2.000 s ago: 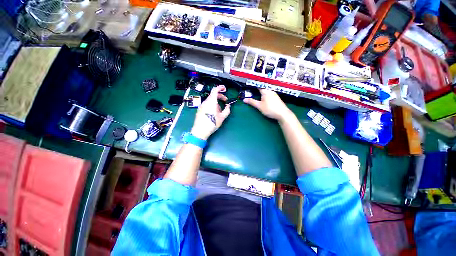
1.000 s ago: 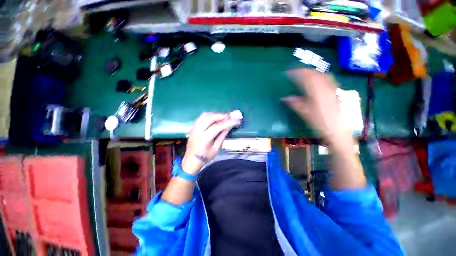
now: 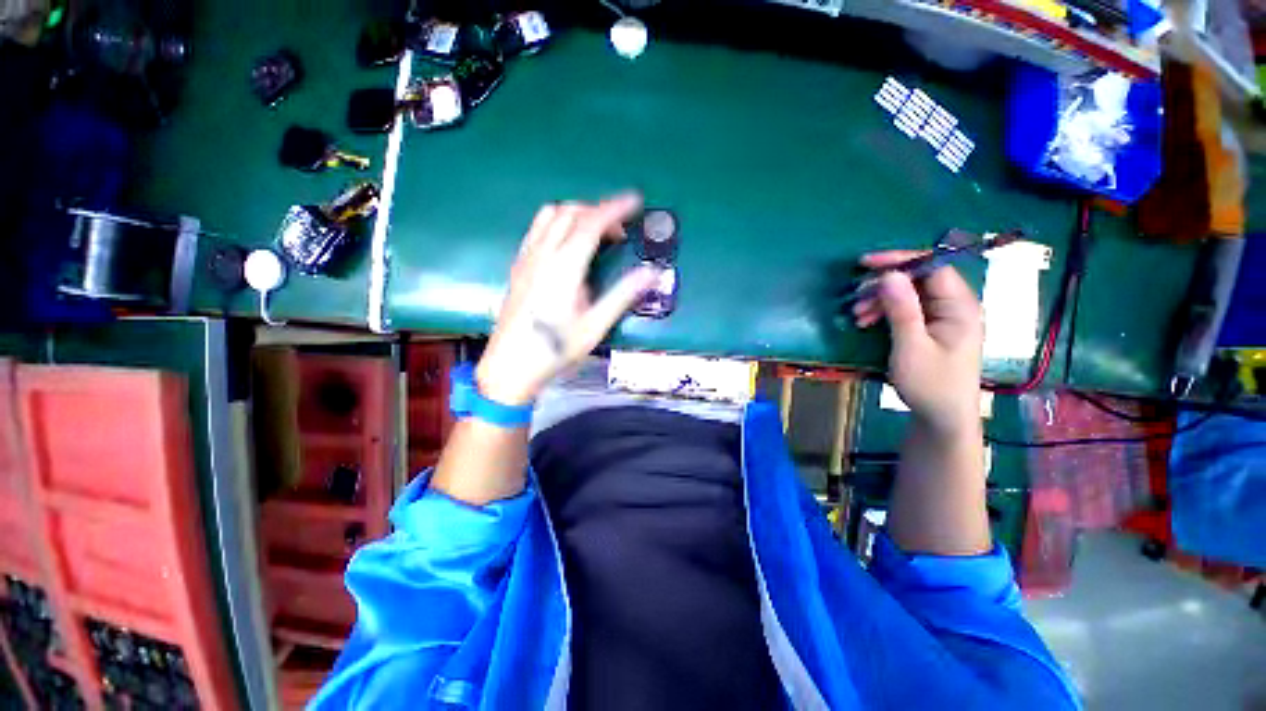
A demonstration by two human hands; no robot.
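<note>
An opened smartwatch body (image 3: pixel 655 289) lies on the green mat near its front edge, with a back cover bearing a round disc (image 3: pixel 660 231) just above it. My left hand (image 3: pixel 562 285) is beside them, fingers spread, the thumb tip at the watch body; it does not grip it. My right hand (image 3: pixel 923 313) is further right above the mat and holds dark, thin tweezers (image 3: pixel 958 254), slightly blurred, pointing left.
Dark watch parts (image 3: pixel 435 104) lie at the upper left, with a wire spool (image 3: pixel 132 257) further left. White adhesive pieces (image 3: pixel 926 122), a blue bin (image 3: pixel 1090 132) and white paper (image 3: pixel 1016 299) are at the right. Pink-red trays (image 3: pixel 118 486) stand lower left.
The view has tilted down. Both hands have come from the parts box to the mat's front. The watch pieces now lie on the mat, and the right hand now holds the tweezers over the right side.
</note>
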